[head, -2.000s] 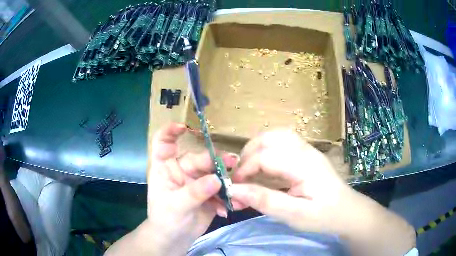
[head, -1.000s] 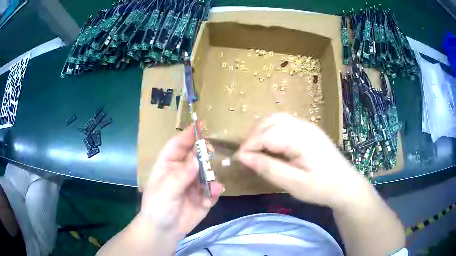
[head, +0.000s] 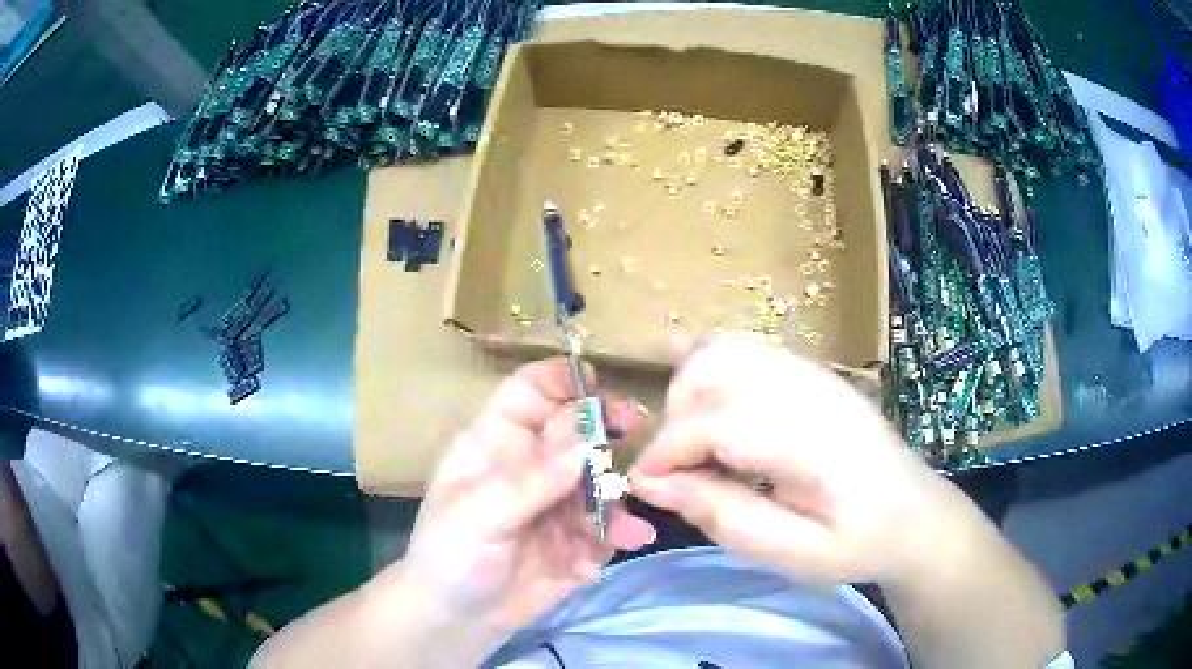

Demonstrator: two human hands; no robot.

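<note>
My left hand [head: 510, 477] holds one circuit board assembly [head: 592, 421] upright between thumb and fingers, in front of the cardboard box [head: 523, 342]. Its dark end section [head: 560, 261] with a metallic tip points away, over the box. My right hand [head: 771, 457] pinches a small white connector [head: 612, 486] with thumb and forefinger, at the board's right edge near its lower end. Whether the connector is seated cannot be told. Small yellow pieces [head: 791, 154] lie scattered in the box, with two small dark bits among them.
A board stack [head: 353, 85] fans out at the back left. A board pile [head: 967, 314] and another row [head: 1000, 98] are at right. Loose black display covers [head: 416, 242] lie on the cardboard sheet [head: 399, 353], with more covers [head: 245, 342] on the green bench. Another person's arm shows at lower left.
Since a second ago, the board in my left hand has moved right and slightly down. My right hand has brought the white connector, then apart from the board, against its side.
</note>
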